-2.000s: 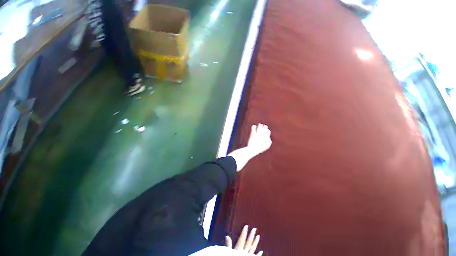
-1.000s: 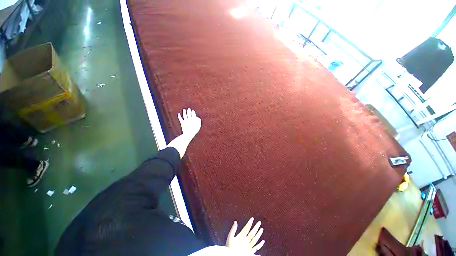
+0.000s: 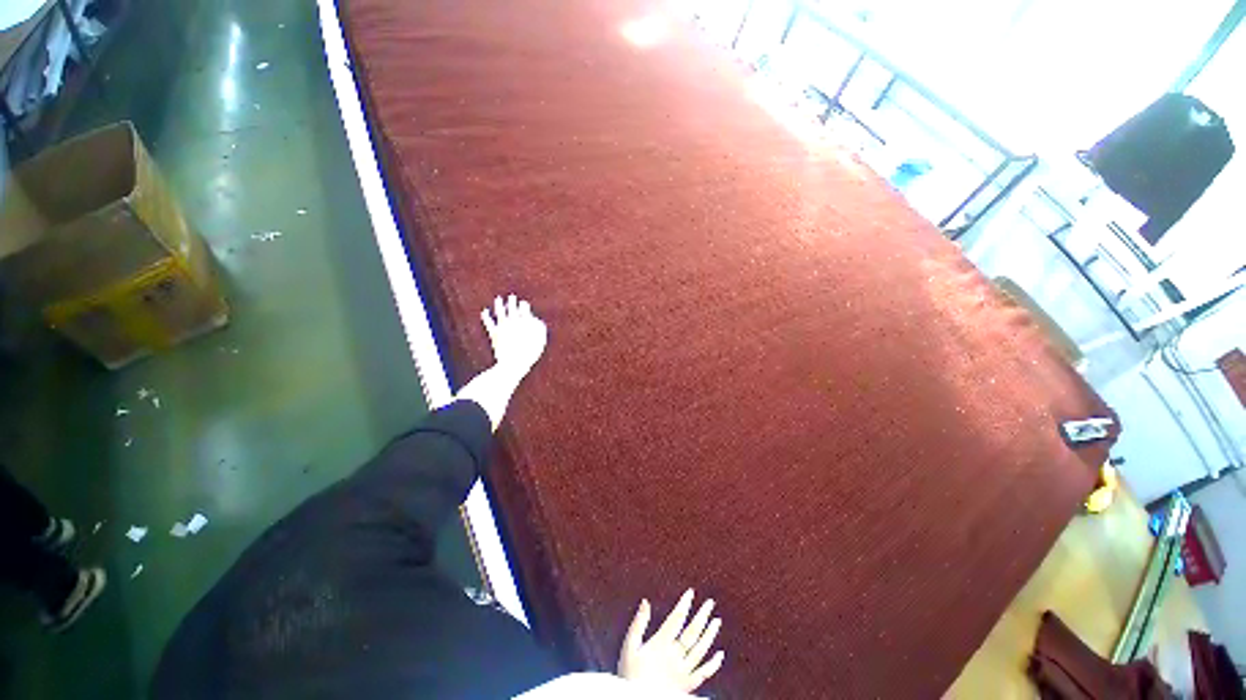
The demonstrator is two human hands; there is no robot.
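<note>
Dark red-brown fabric (image 3: 765, 342) covers the long table, its layered edge running along the white table edge (image 3: 406, 301). My left hand (image 3: 517, 335), at the end of a black sleeve, lies palm down on the fabric near that edge, fingers spread, holding nothing. My right hand (image 3: 672, 650) is at the bottom of the picture, open with fingers spread over the near fabric; its forearm is cut off by the frame. A small silver-grey metal piece (image 3: 1088, 429) sits on the fabric's right corner.
An open cardboard box (image 3: 130, 280) and white scraps (image 3: 189, 525) are on the green floor at left. Another person's shoe (image 3: 79, 598) shows lower left. A yellow object (image 3: 1101, 488), a metal rail (image 3: 1151, 581) and a crumpled fabric remnant (image 3: 1086, 667) are at lower right.
The view has swung right, bringing in the fabric's end and the rail. Both hands keep nearly the same pose over the fabric. The other person's feet have moved lower in the picture.
</note>
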